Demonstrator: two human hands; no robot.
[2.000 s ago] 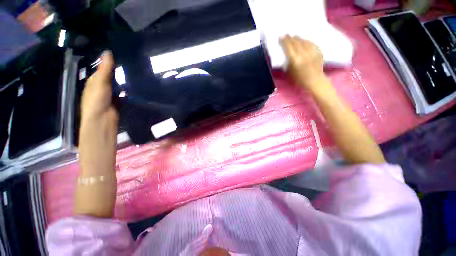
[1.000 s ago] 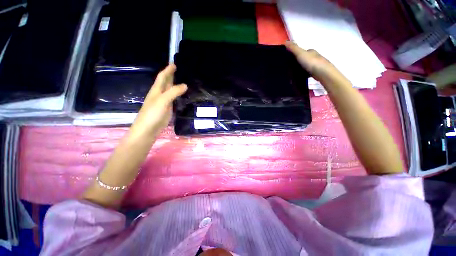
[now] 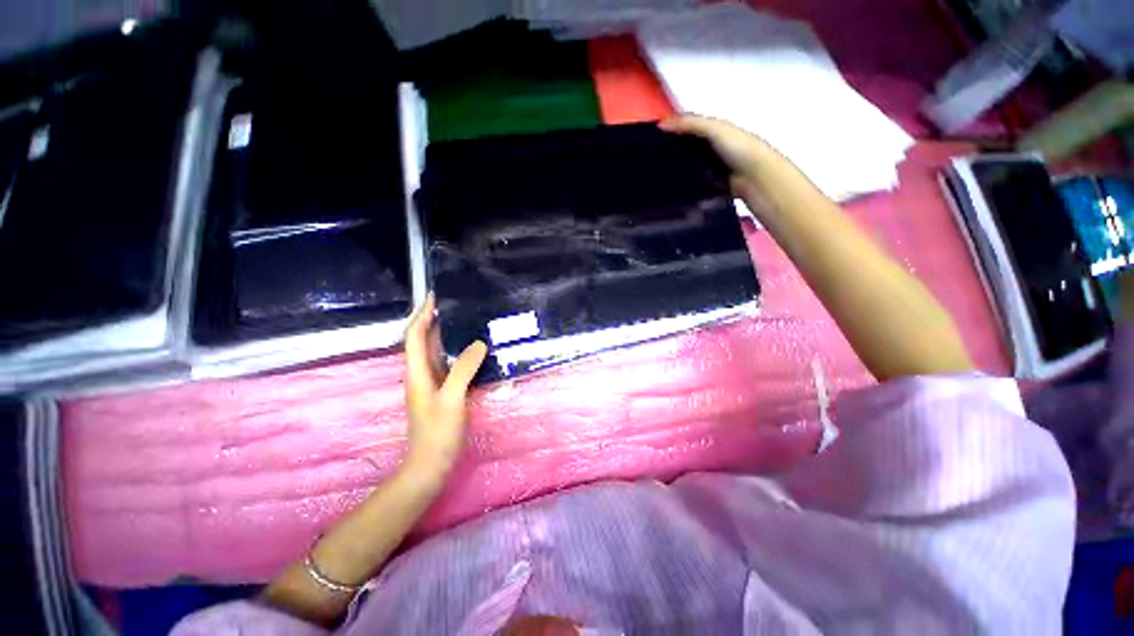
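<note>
A black tablet [image 3: 597, 236] with a glossy face and a small white label near its lower left corner lies in front of me, on top of a white sheet that shows along its front edge. My left hand [image 3: 438, 391] holds its front left corner, thumb on the face near the label. My right hand [image 3: 721, 147] is on its back right corner, fingers partly hidden. What lies beneath the white sheet is hard to tell.
Interleaved tablet stacks [image 3: 311, 273] stand at the left. A green mat [image 3: 510, 106], an orange-red mat [image 3: 628, 81] and a white sheet pile [image 3: 777, 99] lie behind. Another stack [image 3: 1051, 267] is at the right on the pink bench [image 3: 249, 454]. Another person's arm [image 3: 1082, 118] shows at upper right.
My left hand has moved from the tablet's left side down to its front left corner. The tablet is now slightly turned, and white shows beneath its front edge. My right hand stays at the back right corner.
</note>
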